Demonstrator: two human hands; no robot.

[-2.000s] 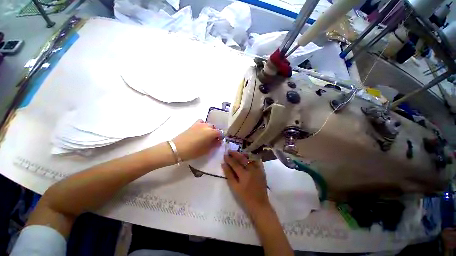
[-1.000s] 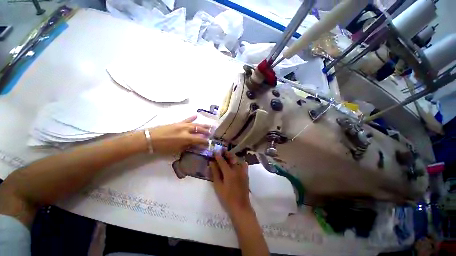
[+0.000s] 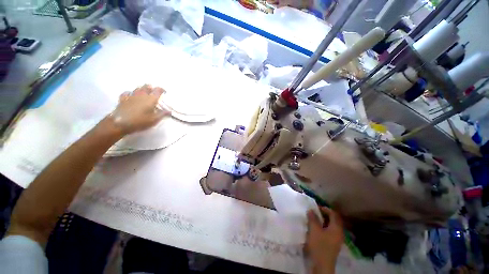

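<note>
My left hand [image 3: 140,108] lies over the white stacks of cut pieces [image 3: 187,116] left of the machine, fingertips at the edge of the upper pile; whether it grips a piece is unclear. The lower pile [image 3: 153,140] is partly under my forearm. My right hand [image 3: 323,235] is right of the needle area, thumb and finger at a white sewn piece [image 3: 292,200] against the machine base. The needle plate and slide plate [image 3: 228,160] are uncovered under the sewing machine head [image 3: 343,166]. The presser foot [image 3: 253,173] shows no piece under it.
Crumpled plastic bags [image 3: 241,53] lie behind the table. The red-topped post [image 3: 289,97] and metal rods rise above the head. Thread cones [image 3: 435,40] stand upper right. Green handles [image 3: 351,244] show beside my right hand. A ruler scale [image 3: 139,210] runs along the near edge.
My left hand has left the needle and moved up-left to the piles. My right hand has moved right and down from the presser foot. The plates are now uncovered.
</note>
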